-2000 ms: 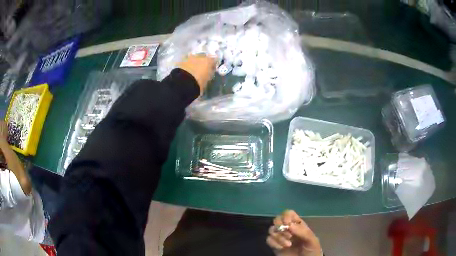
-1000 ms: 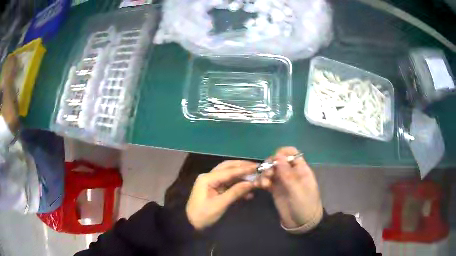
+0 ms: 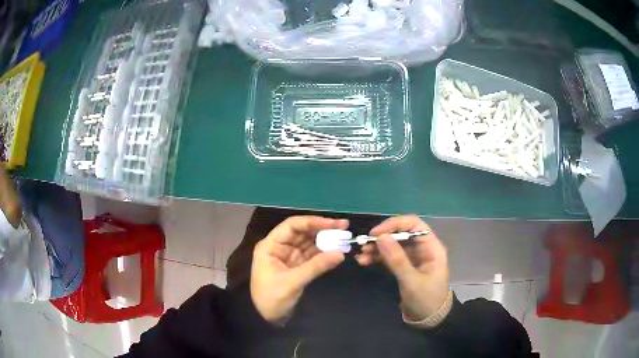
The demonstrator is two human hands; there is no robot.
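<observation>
My left hand (image 3: pixel 291 262) holds a chunky white cap (image 3: pixel 332 240) between thumb and fingers, its open side facing right. My right hand (image 3: pixel 410 262) pinches a slim white sleeve (image 3: pixel 394 238) with a thin metal shaft showing at its right end. The sleeve's left tip meets or nearly meets the cap; whether it is inside cannot be told. Both hands are above the lap, in front of the bench edge. A clear clamshell box (image 3: pixel 259 140) behind them holds several thin shafts. A frosted tub (image 3: pixel 494 172) to its right is full of white sleeves.
A clear bag (image 3: pixel 413 38) with white caps lies at the back. A blister tray (image 3: pixel 119 186) with white and silver pieces is at left, beside a yellow bin (image 3: pixel 29 105). Stacked clear boxes (image 3: pixel 602 87) and a white paper (image 3: pixel 602 185) are at right. Red stools (image 3: pixel 129 308) stand below. A neighbour's arm shows far left.
My left hand came back from the bag to my right hand by one second ago. Now the cap and sleeve are lined up horizontally, with the hands slightly farther apart.
</observation>
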